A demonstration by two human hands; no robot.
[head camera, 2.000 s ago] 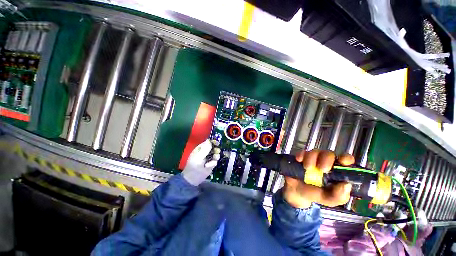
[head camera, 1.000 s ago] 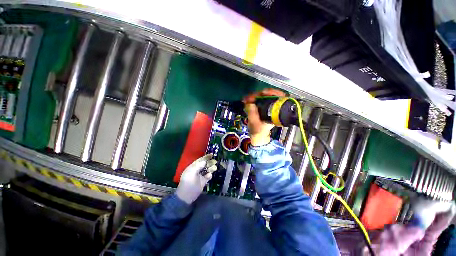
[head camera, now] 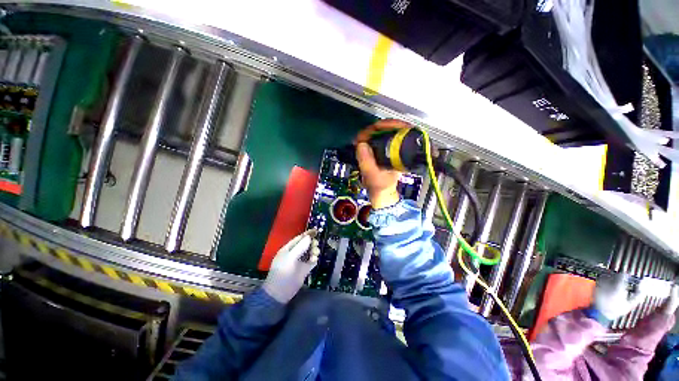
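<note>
The power board with toroids (head camera: 344, 242) lies on a dark green carrier pallet (head camera: 279, 119), with a red-orange sheet (head camera: 289, 216) at its left. My right hand (head camera: 378, 167), bare, grips the black and yellow electric screwdriver (head camera: 402, 149) over the board's upper part. The tool's bit is hidden, and the hand and sleeve cover part of the board and its toroids. My left hand (head camera: 292, 262), in a white glove, is at the board's left edge with fingertips pinched together on small dark pieces, probably screws.
Metal rollers (head camera: 197, 156) lie on both sides of the pallet. Another board (head camera: 18, 104) is at far left. Black bins (head camera: 521, 82) stand on the white shelf (head camera: 298, 37). A person's gloved hands (head camera: 618, 296) work at right near another red sheet (head camera: 562, 298). The yellow-green cable (head camera: 445, 212) trails right.
Since two seconds ago, my right hand has swung the screwdriver from the board's lower right to its upper part. In the last second it shifted slightly left. My left hand stays near the left edge.
</note>
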